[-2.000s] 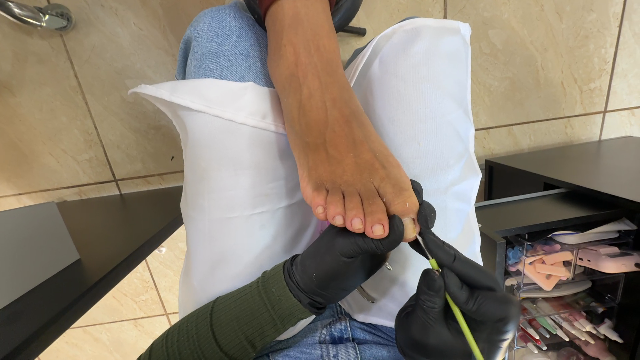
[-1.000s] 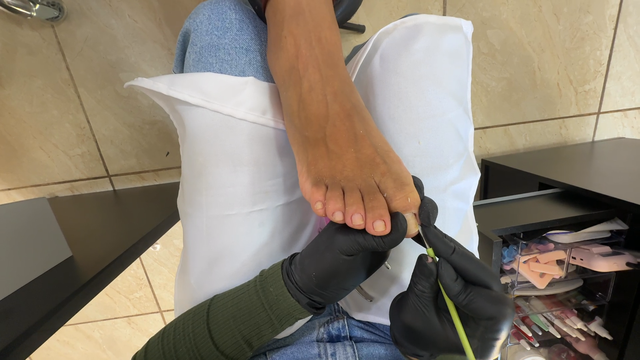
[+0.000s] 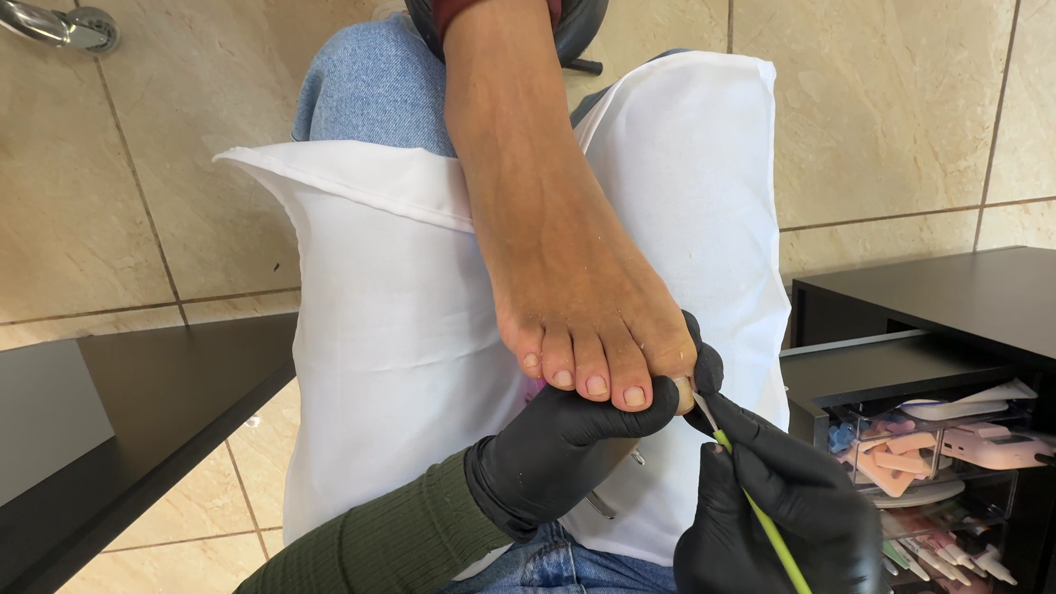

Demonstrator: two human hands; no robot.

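Observation:
Another person's bare foot [image 3: 561,239] rests over a white cloth [image 3: 379,330] spread across my lap. Black gloves cover both hands. My left hand [image 3: 569,445] grips the big toe [image 3: 683,396], its thumb across the toe and other fingers behind and beneath. Between the thumb and fingers of my right hand [image 3: 780,495] is a slim tool with a green handle [image 3: 771,532]; its narrow metal tip [image 3: 704,411] touches the side of the big toenail. Part of a metal implement [image 3: 600,505] shows on the cloth below my left hand, mostly hidden.
At the right, a black cabinet [image 3: 949,289] has an open drawer with clear organizers [image 3: 940,441] holding pink pieces, a pink device [image 3: 990,445] and several small tubes. A dark furniture panel [image 3: 190,396] slants along the left. A chrome fitting [image 3: 62,29] is at the upper left, above floor tiles.

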